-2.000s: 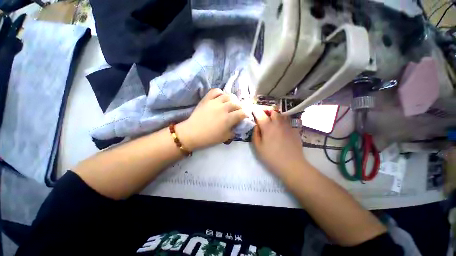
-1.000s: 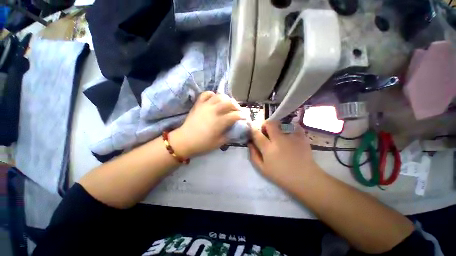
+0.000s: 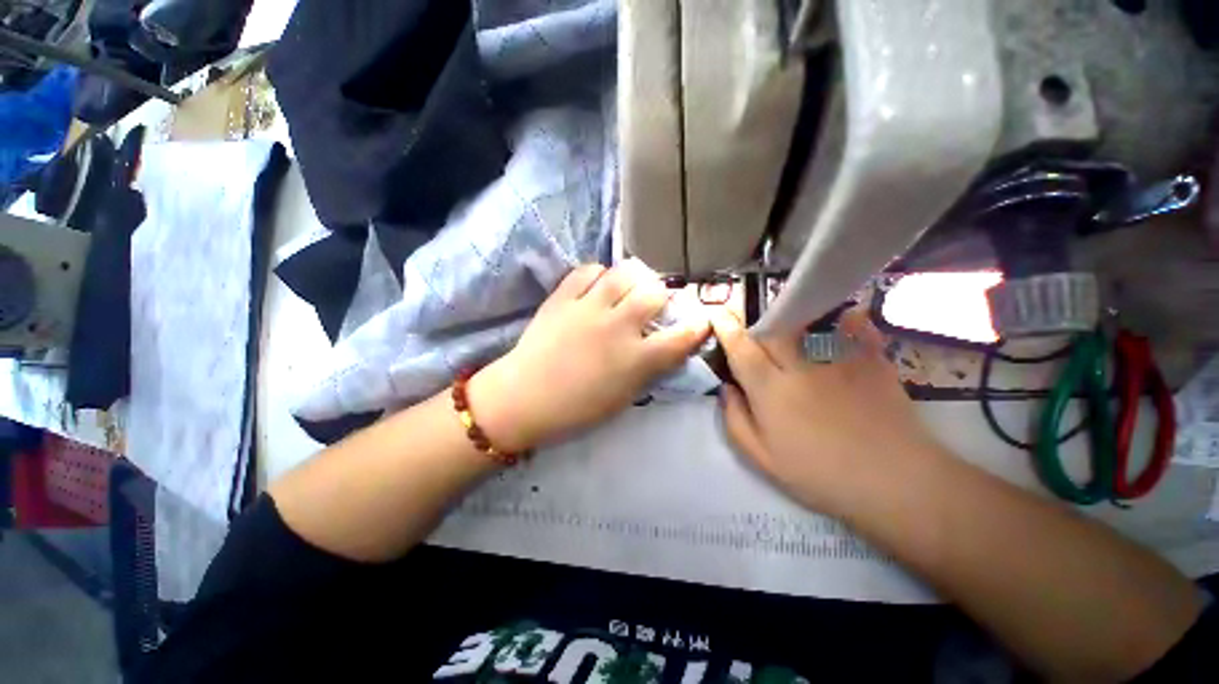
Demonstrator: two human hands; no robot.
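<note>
The grey fabric panel (image 3: 448,274) lies bunched left of the sewing machine (image 3: 715,134), with dark fabric (image 3: 368,147) behind it. My left hand (image 3: 588,368) grips the grey fabric's edge just left of the needle area, fingertips under the machine head. My right hand (image 3: 816,401) is at the needle area from the right, its index fingertip close to my left fingertips. Bright light washes out the fabric at the fingertips, so I cannot tell whether my right fingers pinch it or only press there. The needle is hidden or too small to tell.
Scissors (image 3: 1076,421) with green and red handles lie at the right beside a black cord (image 3: 996,414). A bright phone screen (image 3: 942,305) shows behind my right hand. A long grey stack (image 3: 201,307) with dark edges lies left. Ruler markings (image 3: 722,535) run along the front edge.
The view has moved closer to the machine and turned, so the scissors appear further right. My hands remain at the needle area, with fingertips now closer together.
</note>
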